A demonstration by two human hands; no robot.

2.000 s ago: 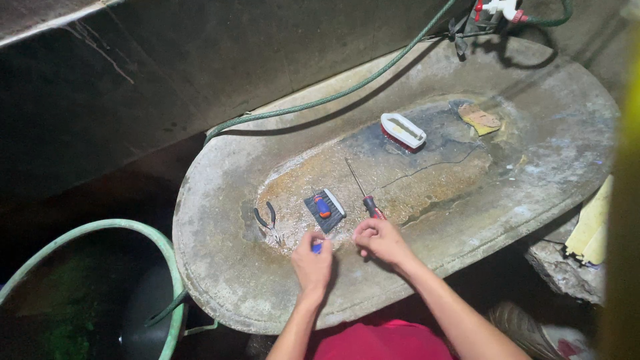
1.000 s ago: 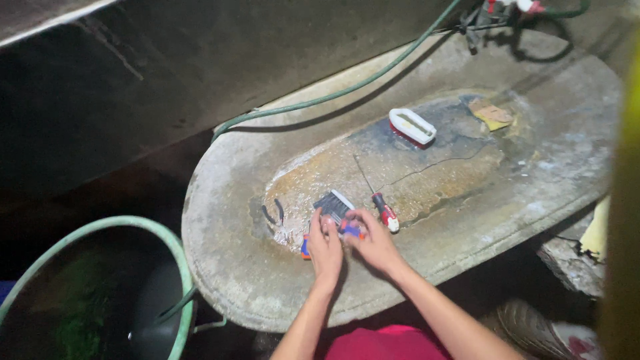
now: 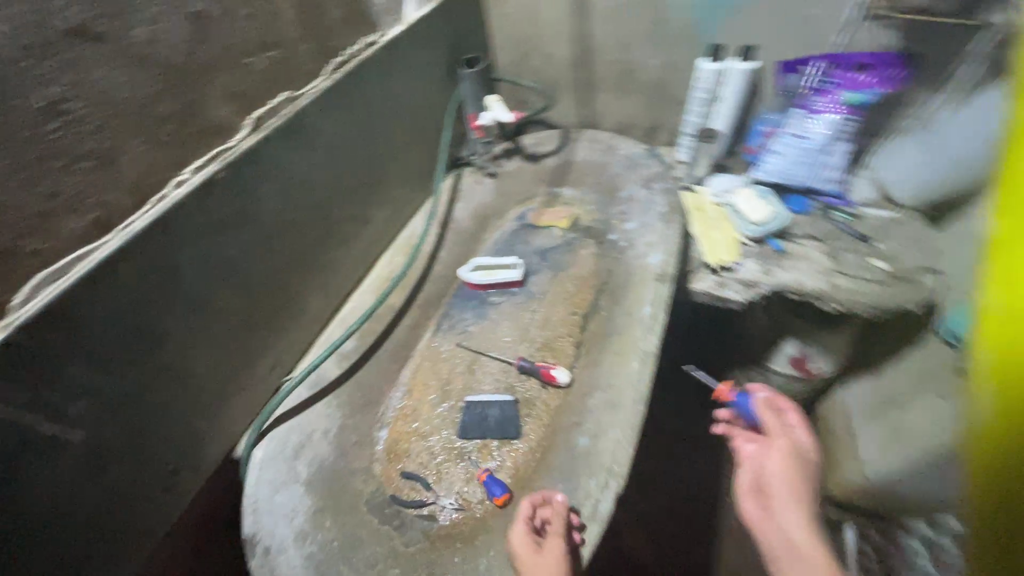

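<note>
My right hand (image 3: 772, 456) holds a short screwdriver (image 3: 736, 402) with a blue and orange handle, out past the right edge of the concrete basin (image 3: 632, 352). Over the basin's near right rim is my left hand (image 3: 548, 532), its fingers curled; whether anything is in it cannot be told. Just left of it, a second blue and orange screwdriver (image 3: 494, 487) lies on the wet basin floor beside black-handled pliers (image 3: 424, 492). Farther up lie a dark flat brush (image 3: 489, 418), a longer red and white screwdriver (image 3: 544, 372) and a white and red scrub brush (image 3: 491, 273).
A green hose (image 3: 384, 296) runs along the left rim beneath a wall to a faucet (image 3: 496, 110). A yellowish piece (image 3: 554, 217) lies at the basin's far end. On the rough ledge (image 3: 792, 264) at right are a soap dish (image 3: 756, 206), a yellow cloth-like piece (image 3: 714, 228) and a purple bag (image 3: 832, 120).
The view has swung right. My right hand has moved away from my left, out beyond the basin's edge, with a blue and orange screwdriver in it.
</note>
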